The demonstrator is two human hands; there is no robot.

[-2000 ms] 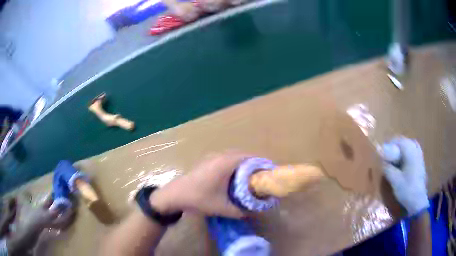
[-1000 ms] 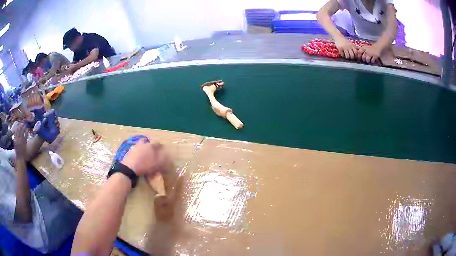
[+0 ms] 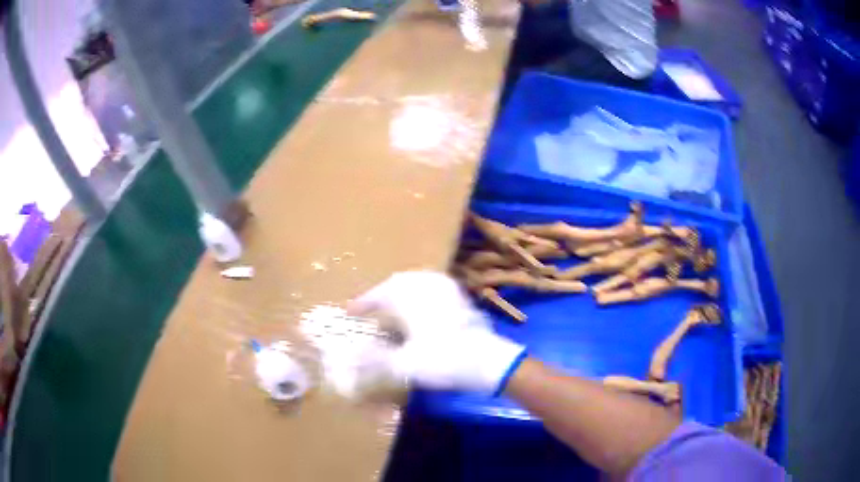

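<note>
My right hand [image 3: 429,334], in a white knit glove with a blue wrist edge, is over the table beside the parts crate. Its fingers are blurred but look apart, with nothing visible between them. A small white squeeze bottle [image 3: 281,375] with a blue tip is on the table just left of the fingers, not touching them as far as I can see. The parts crate [image 3: 575,409] is blue and holds several tan figurine legs [image 3: 627,259], mostly at its far side. My left hand is not in view.
A second white bottle [image 3: 220,237] stands by a grey metal post [image 3: 174,122], near a small white cap [image 3: 238,272]. The green belt [image 3: 85,311] runs along the left and carries a tan leg [image 3: 339,16]. A neighbouring blue crate [image 3: 514,113] holds pale plastic.
The view has swung right to the crates. My left hand and the blue piece with its tan leg have left the picture. My gloved right hand has come fully into view over the table.
</note>
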